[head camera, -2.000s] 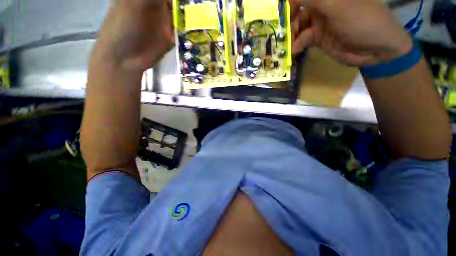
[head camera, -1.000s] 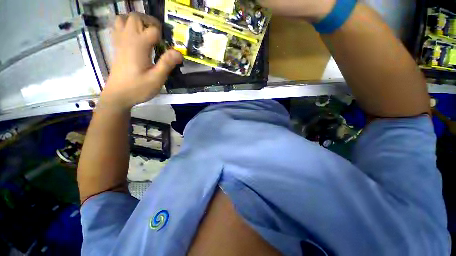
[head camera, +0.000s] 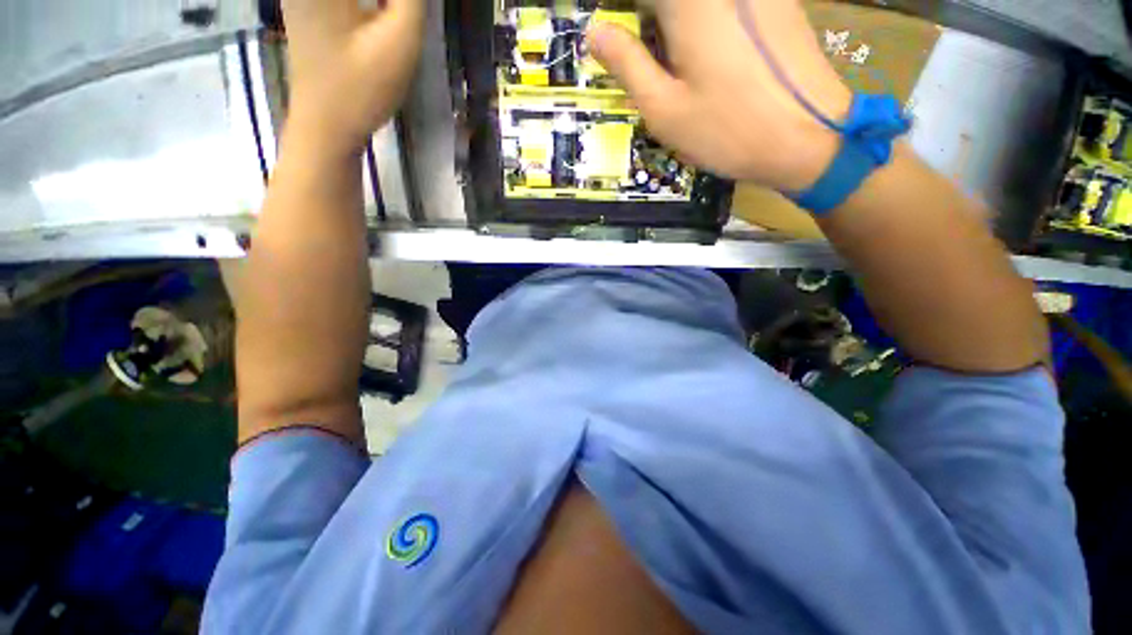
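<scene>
A populated circuit board with yellow edges (head camera: 567, 155) lies flat inside a black carrier frame (head camera: 596, 218), against the metal rail. Yellow blocks and pale and dark cylinders stand on it. My right hand (head camera: 732, 93), with a blue wrist strap, is over the board's upper right part. Its thumb points left over a yellow block; whether it touches is unclear, and the other fingers are cut off by the top edge. My left hand (head camera: 354, 62) is left of the frame, blurred and cut off at the top. No held object shows in either hand.
A brown cardboard sheet (head camera: 776, 211) with small white bits lies right of the carrier. Another loaded carrier (head camera: 1099, 186) is at the far right. The silver rail (head camera: 422, 243) runs along my body. An empty black frame (head camera: 395, 347) sits on a pale surface below it.
The board was held up, then tilted over the frame; now it lies level in it. My left hand has moved up and away from the frame. My right hand has come down over the board.
</scene>
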